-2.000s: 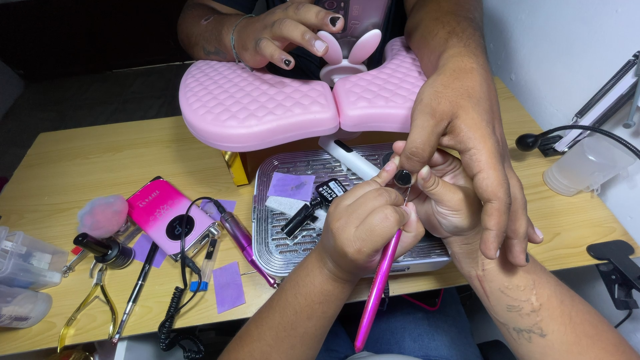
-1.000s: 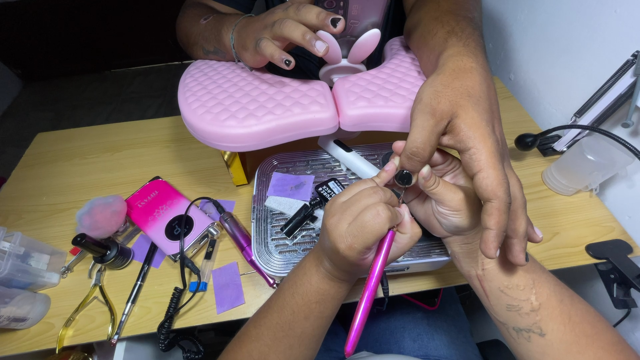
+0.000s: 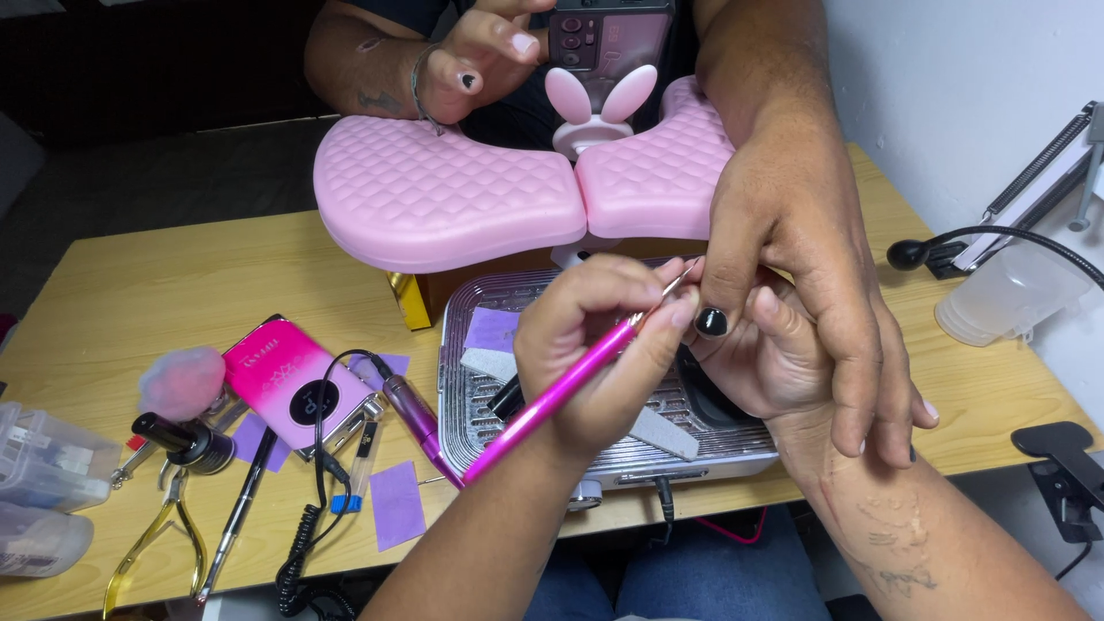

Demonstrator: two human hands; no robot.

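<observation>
My left hand [image 3: 586, 345] holds a slim brush-like tool with a shiny magenta handle [image 3: 556, 401]. Its thin metal tip points up, beside the other person's thumb. My right hand [image 3: 763, 358], palm up, lies under that person's hand [image 3: 793, 224] and holds the thumb from below. Glossy black polish [image 3: 711, 323] covers the thumbnail. Some fingers of my right hand are hidden behind the thumb and my left hand. Under both hands sits a ribbed metallic nail dust collector [image 3: 466, 414] with a grey nail file [image 3: 664, 434] and a purple sheet [image 3: 492, 329] on it.
A pink quilted armrest [image 3: 448, 185] stands behind, with a phone [image 3: 608, 43] above it. At left are a pink nail drill unit [image 3: 289, 379], its corded handpiece [image 3: 418, 423], a dark polish bottle [image 3: 207, 447], gold nippers [image 3: 164, 530] and plastic containers [image 3: 52, 457]. A translucent cup [image 3: 1000, 289] stands right.
The tool's tip was at the black thumbnail; it is now away from the nail, up beside the thumb. My left hand has turned with the tool. The other person's hand has stayed in place.
</observation>
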